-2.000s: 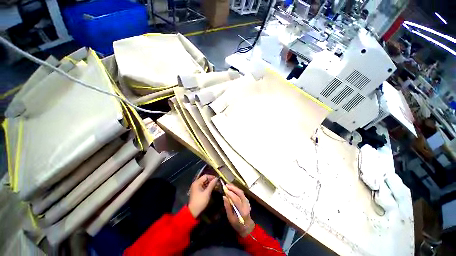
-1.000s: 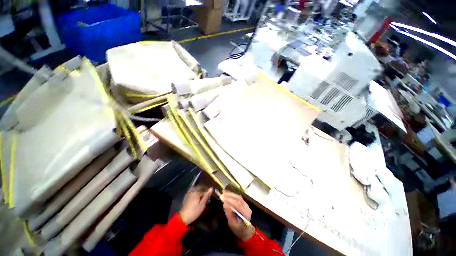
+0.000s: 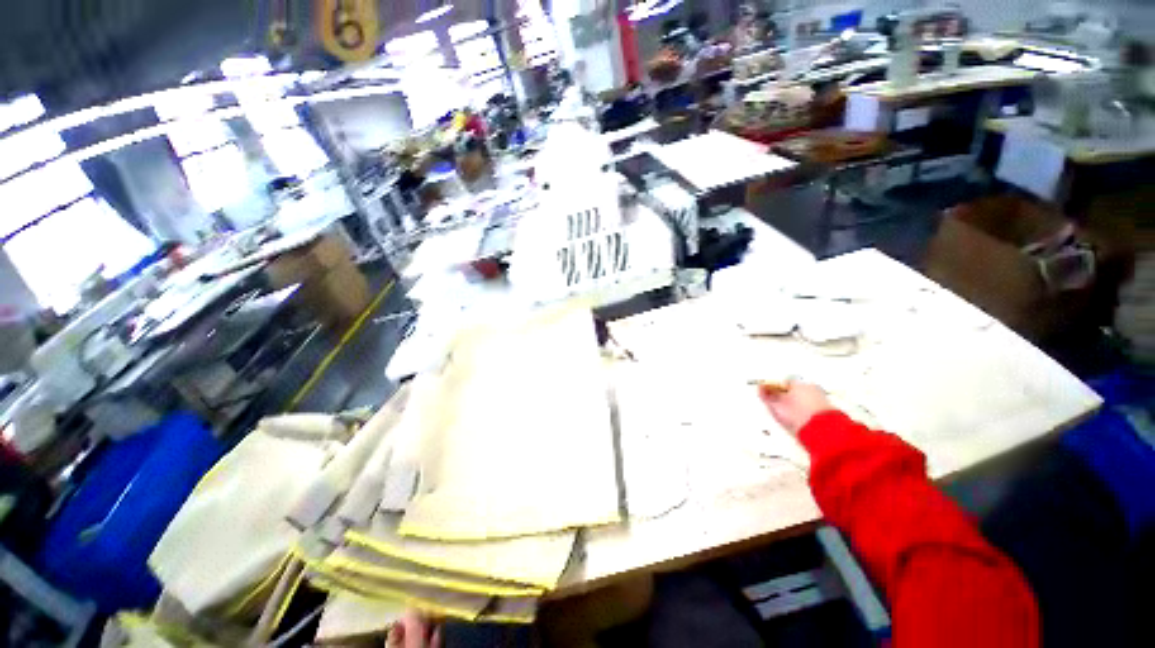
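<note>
Overlapping beige fabric panels [image 3: 519,418] lie on the left part of the pale worktable [image 3: 912,342], with yellow bound edges [image 3: 437,585] towards me. My right hand [image 3: 794,404] is small and blurred over the middle of the tabletop, at the end of a stretched red sleeve. A small yellowish-orange bit shows at its fingertips; I cannot tell whether it is the tool. My left hand [image 3: 413,632] is mostly cut off by the bottom edge, just below the yellow edges. Its grip is hidden. Thin thread or cord lines lie on the tabletop.
A white vented sewing machine [image 3: 593,247] stands behind the panels. More beige panels [image 3: 234,500] are heaped at left, beside a blue bin [image 3: 127,500]. An open cardboard carton [image 3: 994,260] stands beyond the table at right. Thin dark lines lie on the table's far side.
The view has swung up and right. My hands, earlier close together with the pen-like tool in the right, are now far apart. My right hand has moved out over the tabletop.
</note>
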